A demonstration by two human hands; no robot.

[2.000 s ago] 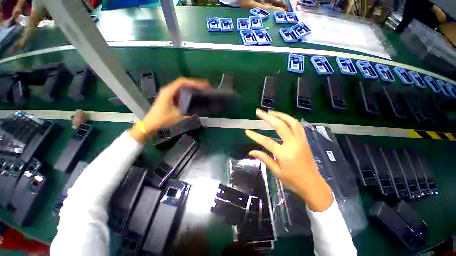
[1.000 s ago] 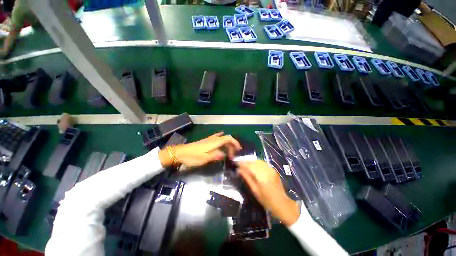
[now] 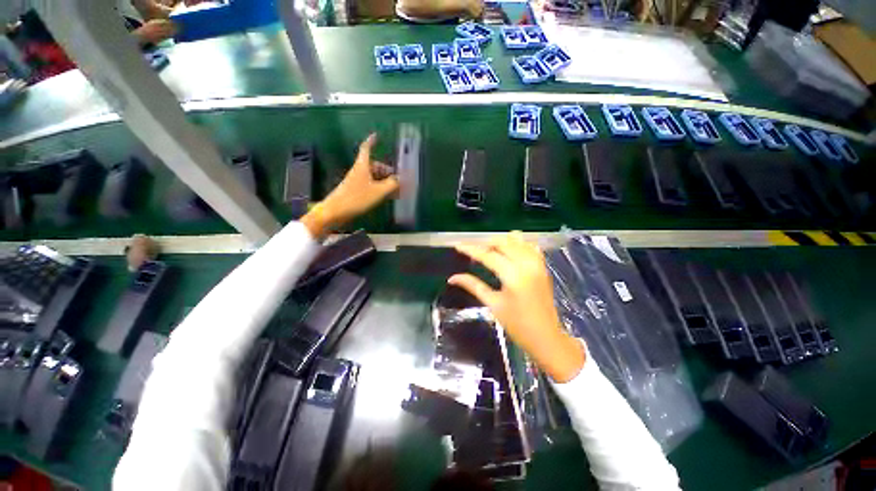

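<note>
My left hand (image 3: pixel 357 194) is over the conveyor belt. Its fingertips are at the left side of a blurred black housing (image 3: pixel 409 177); whether they grip it is unclear. My right hand (image 3: pixel 517 299) is above the upper right of the sticker sheet stack (image 3: pixel 477 350), fingers apart and apparently empty. A loose dark sheet piece (image 3: pixel 434 403) with pale marks lies on the stack's left side. Left of the stack, several black housings lie together, one with its small opening (image 3: pixel 324 382) facing up and one slanted (image 3: pixel 329 312). My left sleeve partly covers others.
Clear bags of dark parts (image 3: pixel 624 321) lie right of the stack, before a row of housings (image 3: pixel 735 312). More housings stand along the belt (image 3: pixel 536 177). Blue frames (image 3: pixel 622 119) line its far edge. A grey post (image 3: pixel 173 115) rises at left. Other people's hands show at the top.
My hands were together over the stack one second ago. My left hand has moved up to the belt, beside the blurred housing. My right hand has opened and moved slightly up and right.
</note>
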